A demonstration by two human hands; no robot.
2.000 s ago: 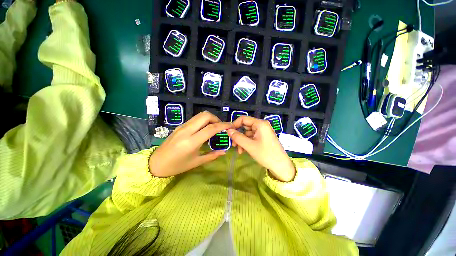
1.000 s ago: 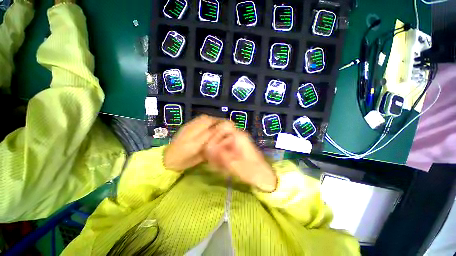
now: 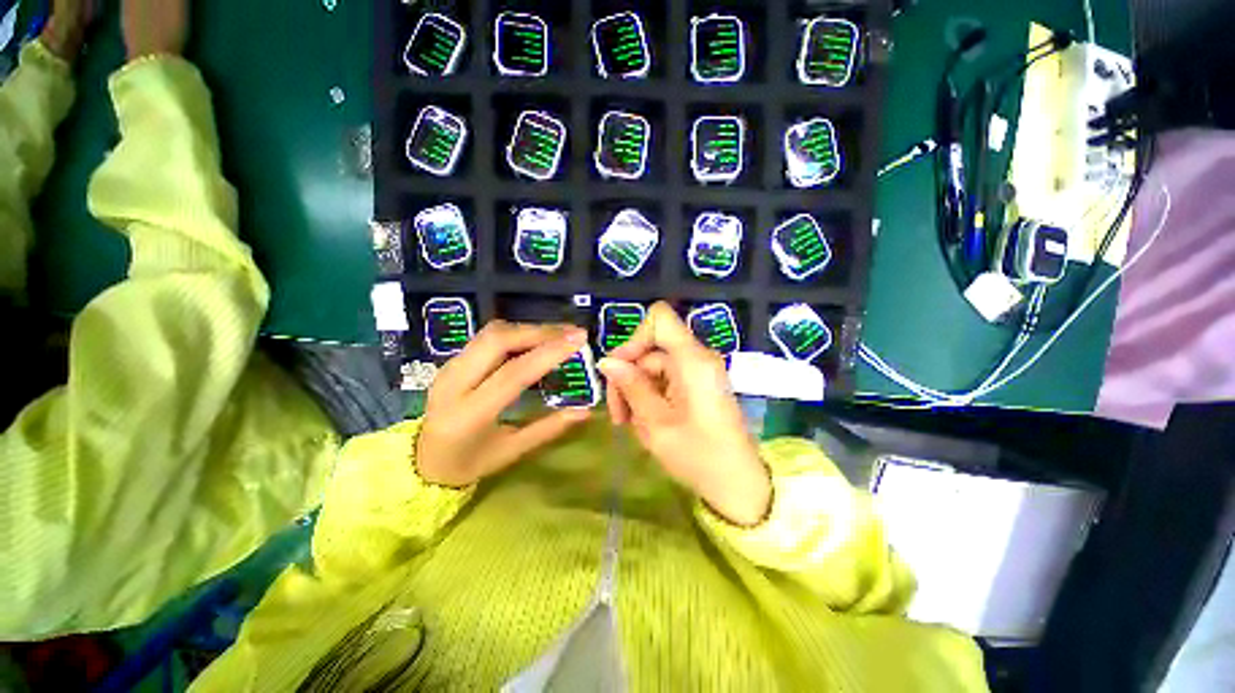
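Observation:
A smartwatch (image 3: 570, 381) with a pale rim and green text lines on a black screen is in my left hand (image 3: 490, 406), between thumb and fingers, over the tray's near edge. My right hand (image 3: 687, 413) is at the watch's right side, thumb and fingertips pinched together near its edge; whether they touch it is hard to tell. The black compartment tray (image 3: 574, 87) lies beyond my hands, with lit watches in its pockets. The pocket just beyond my left hand, in the nearest row, shows no watch.
A coworker's yellow-green sleeve (image 3: 183, 271) is at left. A white power strip (image 3: 1092, 149) with plugs, black cables (image 3: 956, 190), white cables (image 3: 995, 386) and a small dark-faced device (image 3: 1040, 252) are at right. A person's pink garment (image 3: 1178, 271) shows at the right edge. A white panel (image 3: 982, 548) is below the bench edge.
The blurred, overlapping hands have come apart, and the watch shows again in my left hand. My right hand is now beside its edge. The tray and bench have shifted slightly left in view.

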